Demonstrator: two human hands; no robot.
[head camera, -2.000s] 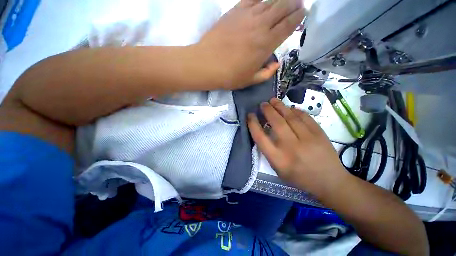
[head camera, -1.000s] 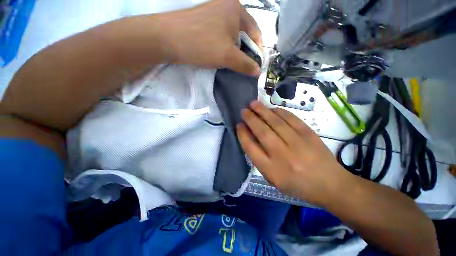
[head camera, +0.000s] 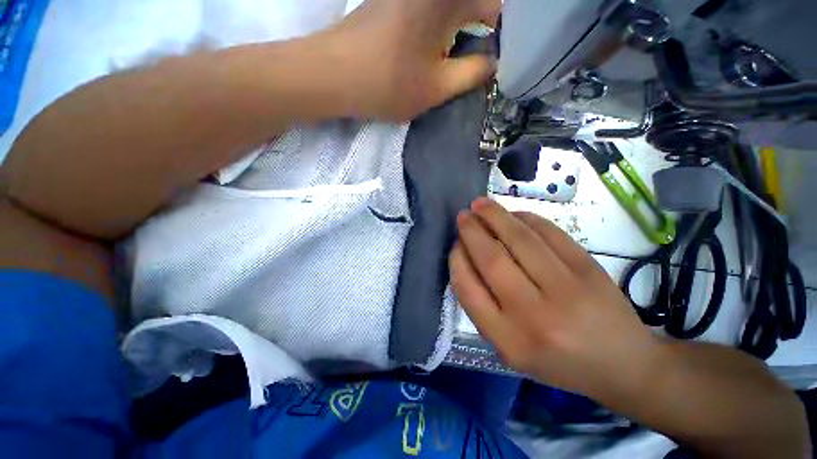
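The dark grey panel (head camera: 430, 260) lies flat along the right side of the white textured garment (head camera: 278, 251), its upper part beside the presser foot (head camera: 491, 139). A pale edge strip (head camera: 442, 345) shows at its lower right. My left hand (head camera: 425, 58) is at the top, cut off by the frame edge, with the panel's upper end between thumb and fingers. My right hand (head camera: 546, 300) has its fingers close together, fingertips on the panel's right edge below the foot; its thumb is hidden. The needle tip cannot be made out.
The machine head (head camera: 573, 45) fills the upper right, above the needle plate (head camera: 557, 175). Green snips (head camera: 638, 197), black scissors (head camera: 699, 287) and a second black-handled pair (head camera: 779, 309) lie at the right. A measuring scale (head camera: 479, 357) runs along the front edge. Pale cloth lies low at right.
The panel's upper part was drawn left with a folded edge near the foot; it now lies flatter and closer to the foot. Both hands have shifted right, my right hand also slightly down.
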